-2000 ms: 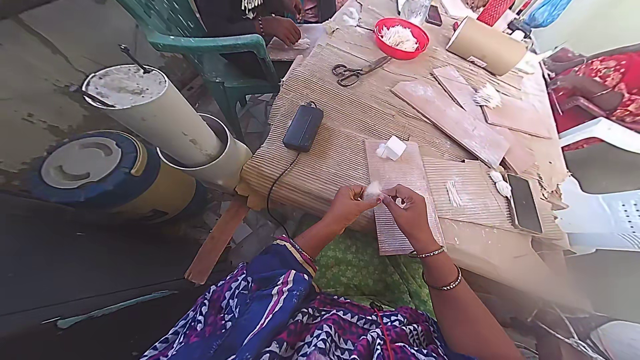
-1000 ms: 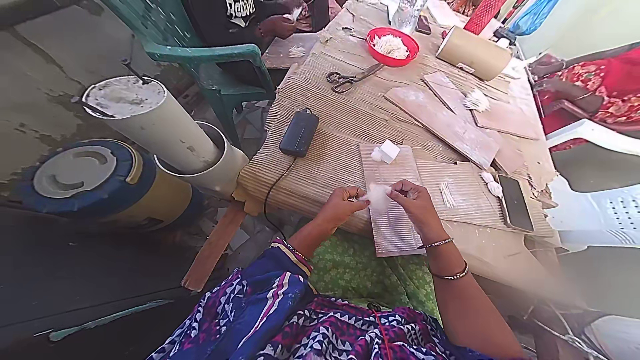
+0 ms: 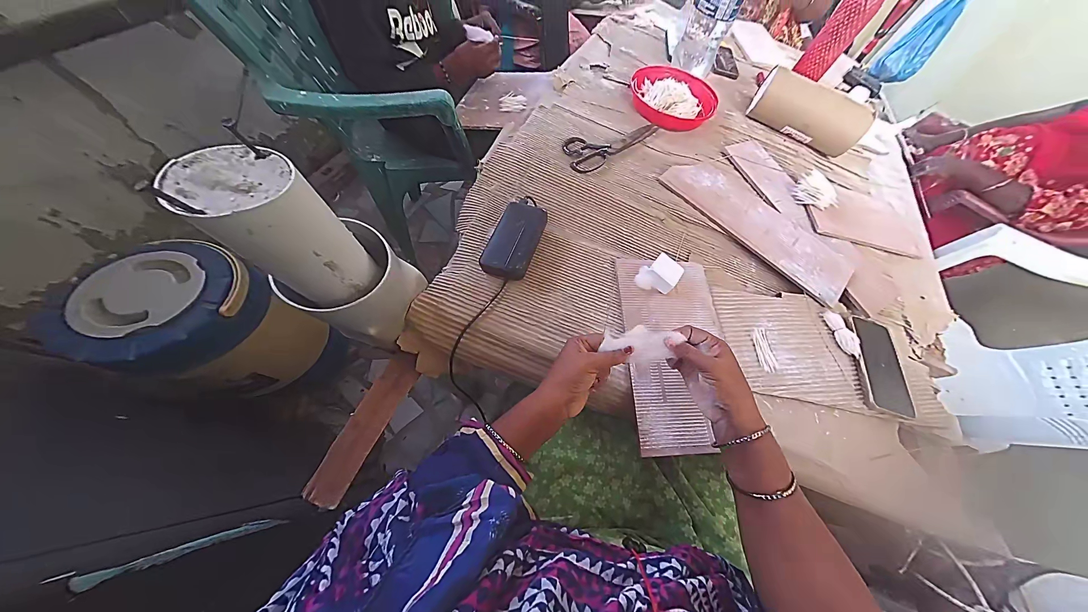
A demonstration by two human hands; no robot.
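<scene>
A thin, stretched tuft of white cotton spans the gap between my hands. Its left end is pinched by the thumb and fingers of my left hand, its right end by my right hand. Both hands are above a ridged board at the near table edge. On the far part of that board a small white block lies against a cotton ball. To the right, several thin white wicks rest on corrugated cardboard.
A black power adapter with a cable lies left of the board. Farther back are scissors, a red bowl of wicks, a cardboard tube and dusty boards. A phone lies right. Other people sit at the far left and right.
The cotton between my hands has been drawn out wider, from a small tuft to a loose strip. My hands have moved a little apart.
</scene>
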